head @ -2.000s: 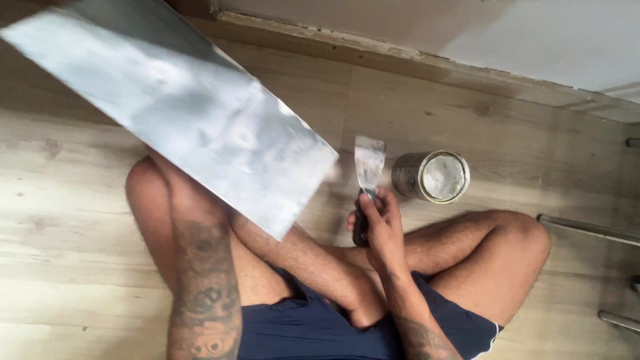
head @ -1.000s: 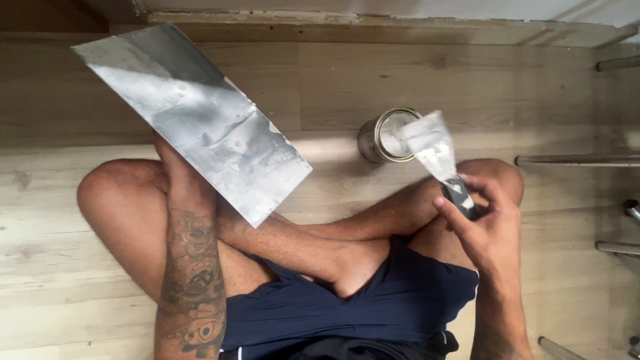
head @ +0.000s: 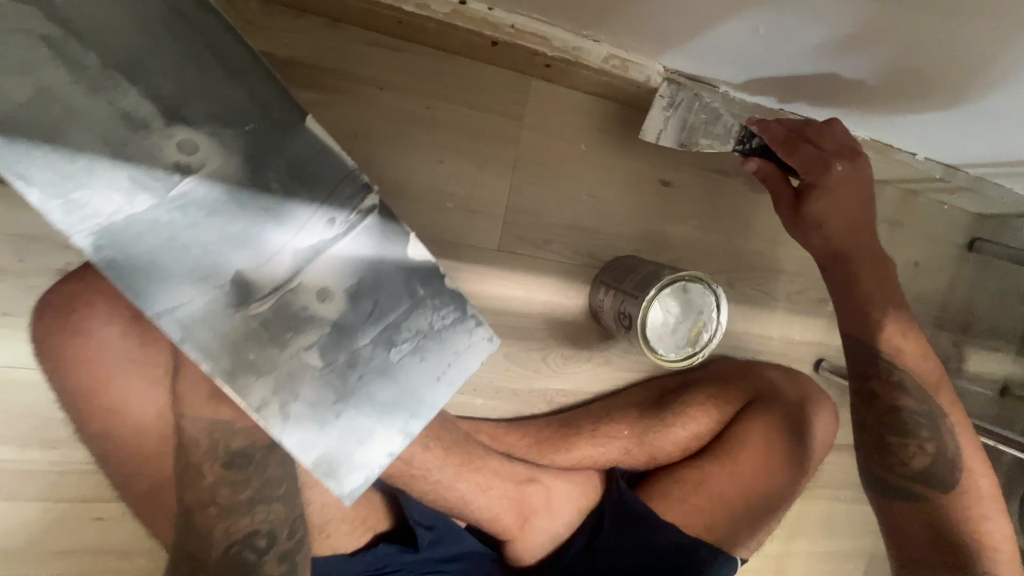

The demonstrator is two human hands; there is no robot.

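Note:
My right hand (head: 828, 180) grips the black handle of a putty knife (head: 694, 116), whose smeared blade lies at the foot of the wall, by the edge of the skirting. A wide metal plate (head: 264, 232), streaked with filler, slants across the left side above my left knee. My left forearm reaches under this plate, and the hand itself is hidden beneath it. Between the plate and my right arm, a metal tin (head: 660, 310) stands on the floor with pale filler inside.
The wall (head: 904, 48) and its rough-topped skirting (head: 552, 48) run along the upper edge. Metal legs (head: 996, 250) stand at the right. My crossed legs rest on the wood-look floor (head: 416, 136) below the tin.
My right hand has moved the putty knife from over the tin and my right knee to the foot of the wall. The view has shifted and turned, with the plate now larger in it.

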